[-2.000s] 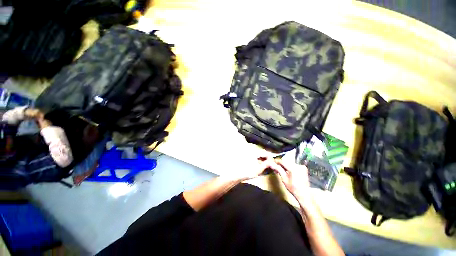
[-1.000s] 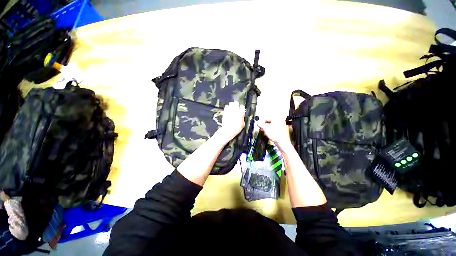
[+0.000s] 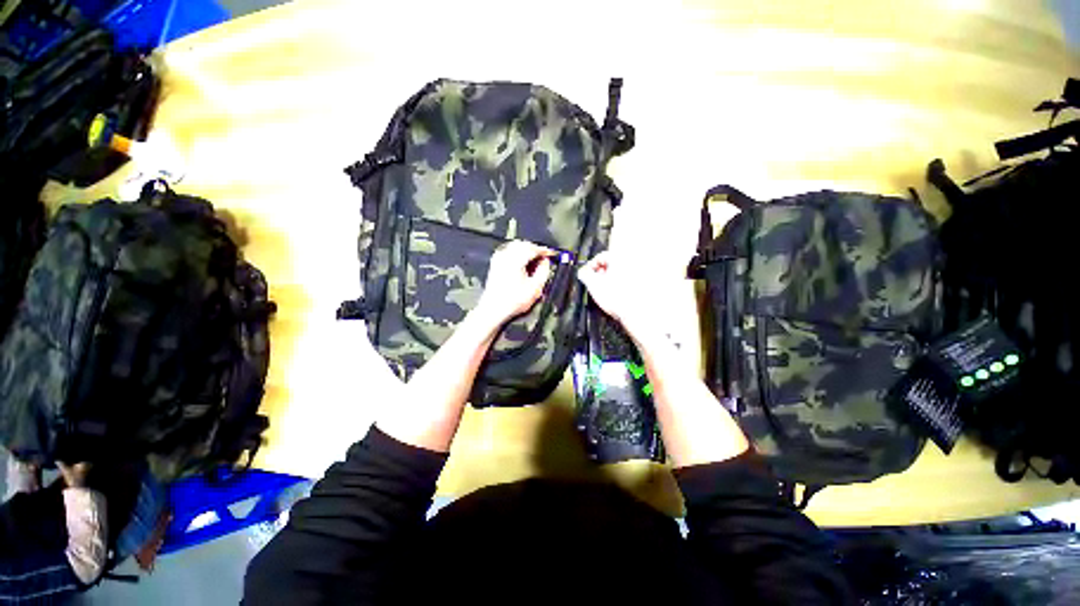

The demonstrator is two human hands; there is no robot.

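A camouflage backpack (image 3: 497, 154) lies front up on the pale yellow table (image 3: 314, 189) before me. My left hand (image 3: 518, 282) is over its front pocket, the fingertips pinching a small dark piece, seemingly a zipper puller (image 3: 566, 258), at the pocket's right edge. My right hand (image 3: 602, 282) is just right of it at the bag's side, fingers bent and close together; whether it holds a thin cord cannot be told. A tag pile (image 3: 618, 408), dark with green marks, lies beside the bag, partly behind my right forearm.
Another camouflage backpack (image 3: 841, 278) lies at right, with dark hang tags (image 3: 977, 365) at its edge before a dark bag stack (image 3: 1019, 255). A further backpack (image 3: 154, 320) is at left. A person's hand (image 3: 85, 533) shows at lower left, near a blue stool (image 3: 225, 511).
Since two seconds ago the view has turned and my hands have gone from the table edge to the bag's side. Over the last second they have come closer together at the pocket edge.
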